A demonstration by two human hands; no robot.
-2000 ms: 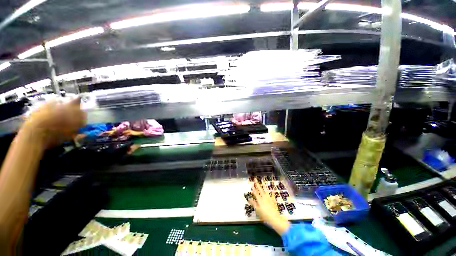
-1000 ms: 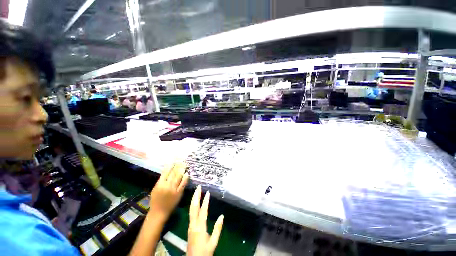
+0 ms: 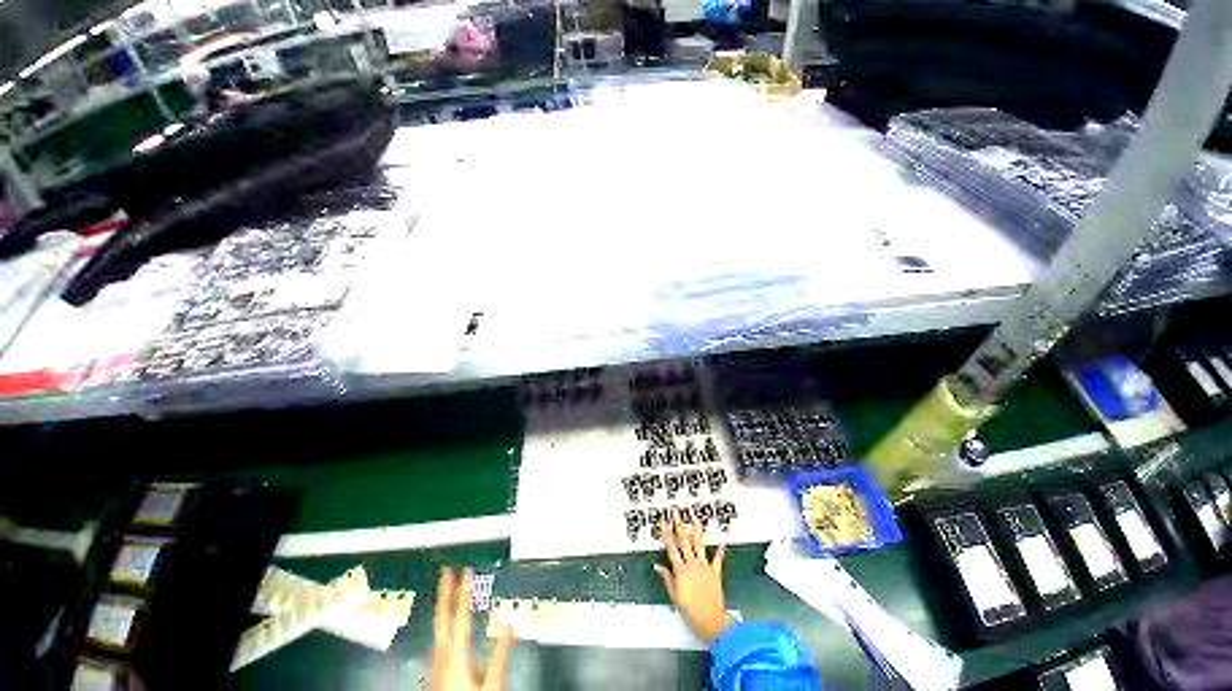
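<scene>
Small black camera modules (image 3: pixel 678 482) stand in rows on a pale board (image 3: pixel 568 486) at mid-bench. My right hand (image 3: pixel 696 581), with a blue sleeve, is at the board's front edge. Its fingers are spread and its fingertips are at the front row of modules; nothing shows gripped. My left hand (image 3: pixel 466 641) is lower left, cut off by the bottom edge, with fingers apart and no object visible. Its fingers are beside a small dot sheet (image 3: pixel 482 589). A white strip with yellowish tabs (image 3: pixel 595 622) lies between the hands.
Phone trays stand at right (image 3: pixel 953 607) and left (image 3: pixel 203 567). A blue bin (image 3: pixel 885 520) of cream scraps is beside the board, near a wrapped post (image 3: pixel 926 439). Fanned strips (image 3: pixel 318 607) lie left. A shelf (image 3: pixel 541 354) with clear trays crosses above. A dark purple sleeve (image 3: pixel 1196 628) shows at right.
The view has swung and tilted down to the bench. My raised left hand has come down. My right hand stays near the front modules. The person at left one second ago is out of view.
</scene>
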